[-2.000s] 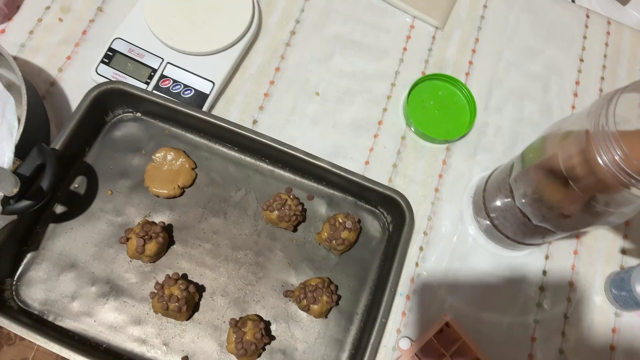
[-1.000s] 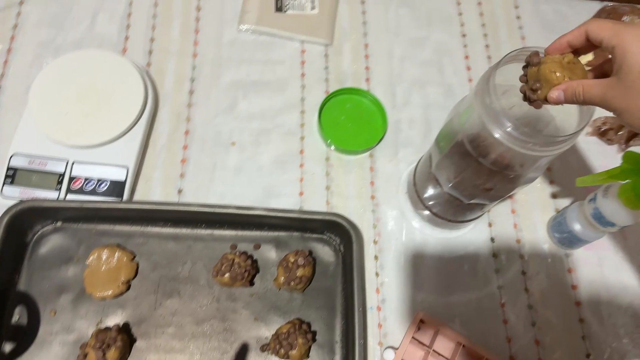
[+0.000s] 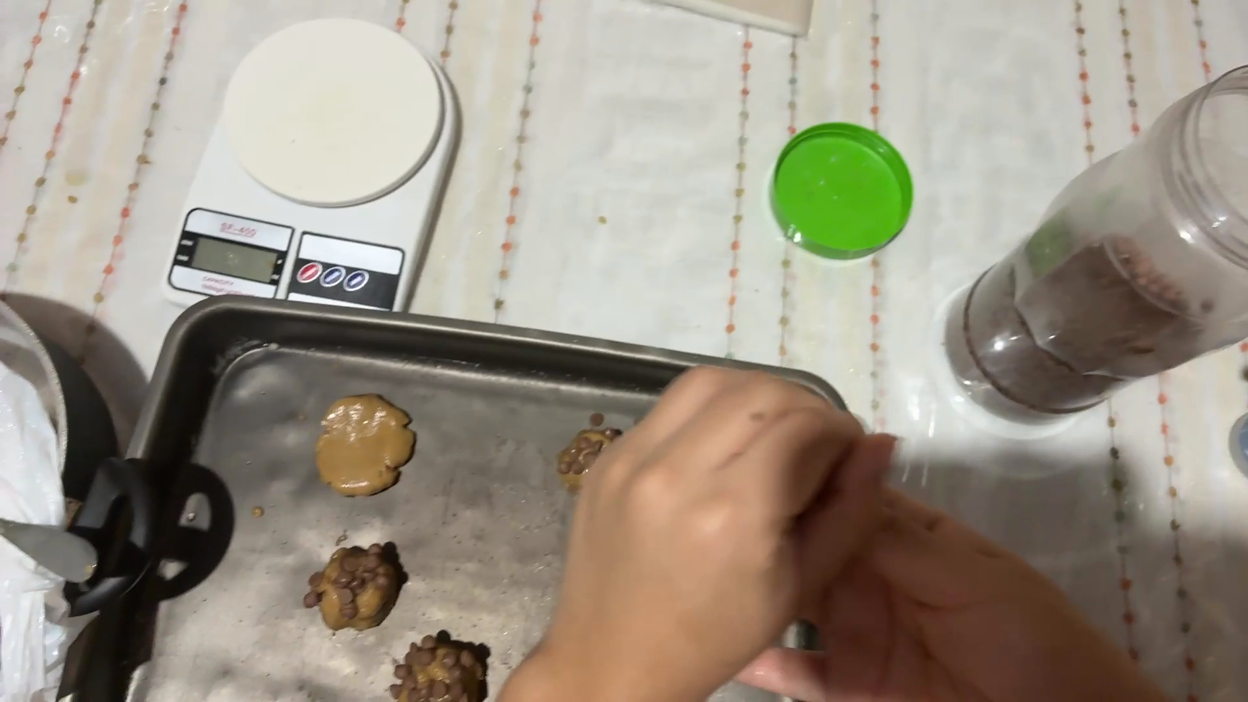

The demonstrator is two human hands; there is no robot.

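Note:
Above the right part of a dark metal baking tray [image 3: 468,507], my left hand [image 3: 692,517] and my right hand [image 3: 936,595] are together. The left lies over the right, its fingers bent; whatever is between them is hidden. On the tray lie a flattened plain piece of cookie dough [image 3: 363,445] and dough balls studded with chocolate chips, one at left centre [image 3: 354,587], one at the bottom [image 3: 441,671]. Another chip-studded ball [image 3: 585,456] is partly behind my left hand. A clear plastic jar [image 3: 1082,292] with chocolate chips stands at the right.
Behind the tray is a white kitchen scale [image 3: 331,117]. A green lid [image 3: 842,190] lies on the patterned tablecloth [image 3: 643,175]. At the left edge, a pot [image 3: 73,409] with a black handle reaches over the tray's rim. A light flat object [image 3: 770,12] shows at the top.
One second ago my right hand held a chip-coated dough ball over the jar's mouth; it has moved left, over the tray. My left hand has come into view and meets it.

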